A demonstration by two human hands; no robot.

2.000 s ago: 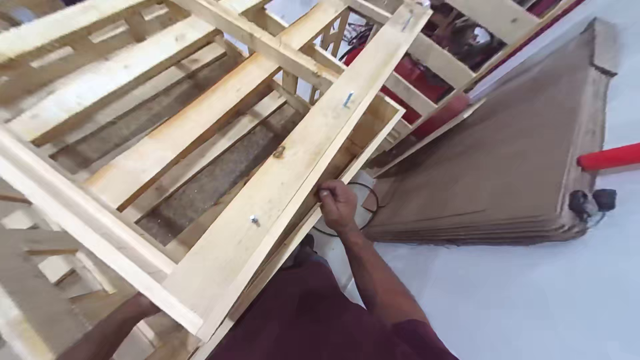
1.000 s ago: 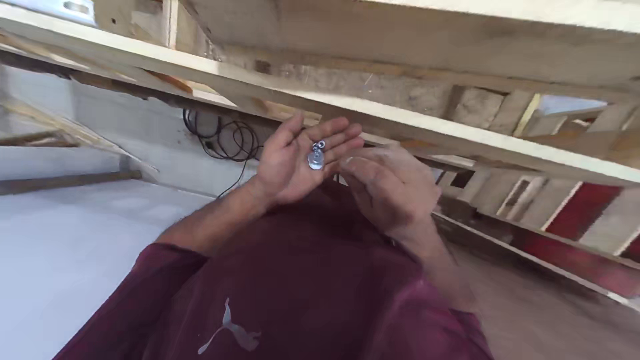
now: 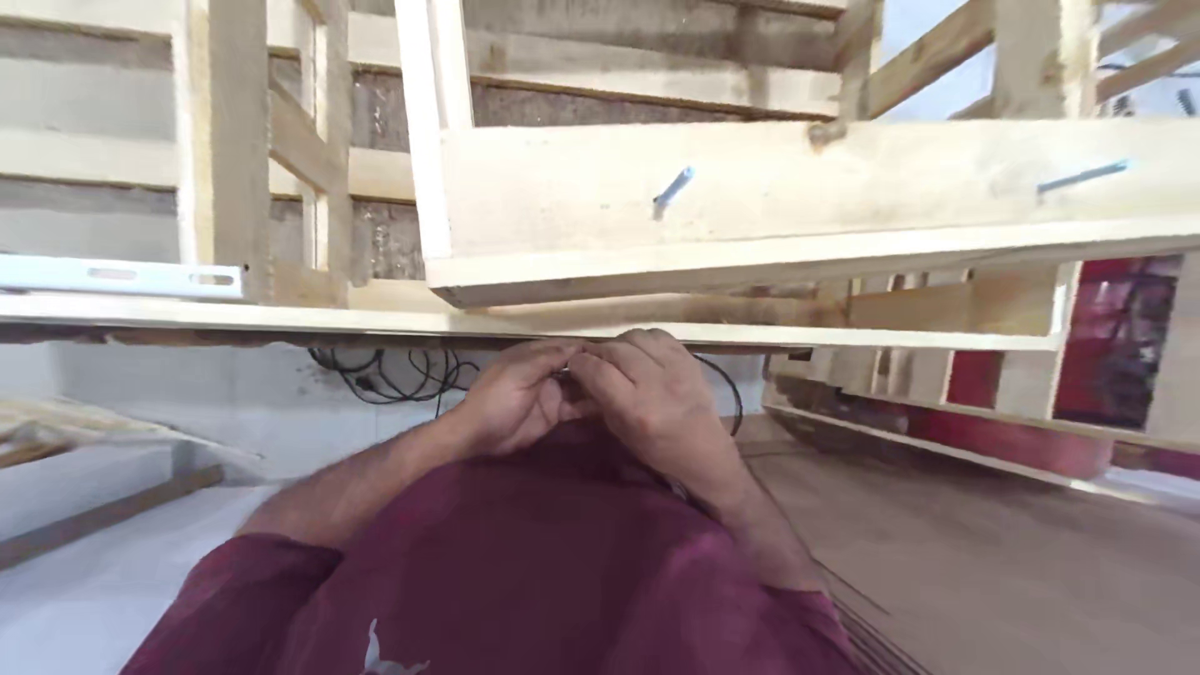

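My left hand (image 3: 525,394) and my right hand (image 3: 647,389) meet just below the long edge of a wooden frame (image 3: 525,323). Between their fingertips a bit of small metal hardware (image 3: 562,372) shows; most of it is hidden by the fingers. Above the hands lies a wooden board (image 3: 844,187). Two bolts stick out of it, one bolt (image 3: 673,189) near its left part and another bolt (image 3: 1083,176) farther right.
A slotted white metal strip (image 3: 122,276) lies on the frame at the left. Black cable (image 3: 403,375) hangs in loops behind my left hand. A stack of brown sheets (image 3: 937,553) is at the lower right, with slatted wooden frames (image 3: 1003,375) above it.
My left palm lay open with small metal hardware on it a second ago; now its fingers are closed in against my right hand's. Two seconds ago my hands were at the wooden frame. The view has turned a lot.
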